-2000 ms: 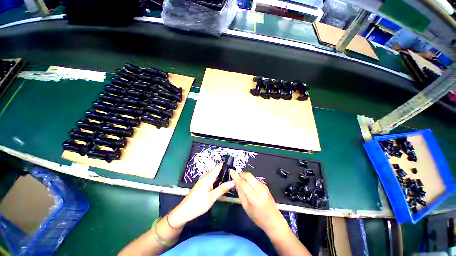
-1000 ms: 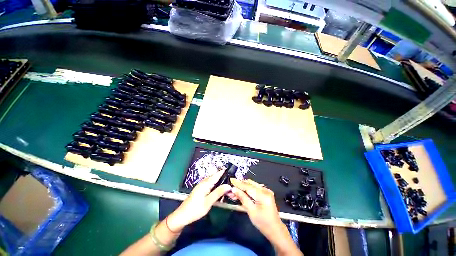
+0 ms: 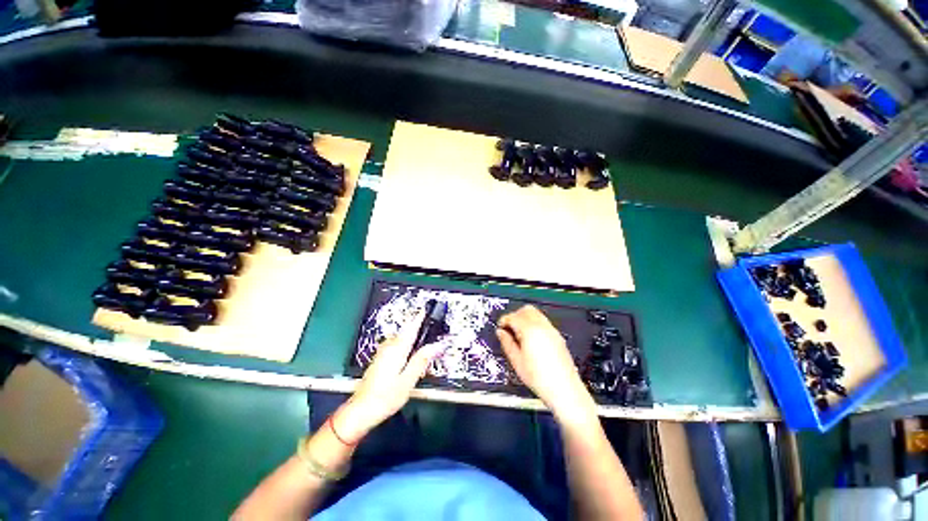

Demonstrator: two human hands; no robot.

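My left hand (image 3: 395, 364) holds a black glossy housing (image 3: 431, 324), tilted, over the left part of the black tray (image 3: 549, 317). My right hand (image 3: 531, 346) is apart from it, over the middle of the tray, with fingers bent together; whether it holds a small piece cannot be seen. Thin white pins (image 3: 478, 311) lie heaped at the tray's left. Small black parts (image 3: 616, 368) lie in a loose pile at its right end.
Rows of black housings (image 3: 219, 214) lie on a tan sheet (image 3: 295, 295) at left. A stacked cardboard sheet (image 3: 478, 229) in the centre carries several housings (image 3: 549, 165). A blue bin (image 3: 758, 346) with small black parts stands at right. A blue plastic-lined crate (image 3: 122, 438) is at lower left.
My right hand has moved away from the housing, to the right over the tray. My left hand still holds the housing. The camera view has shifted slightly.
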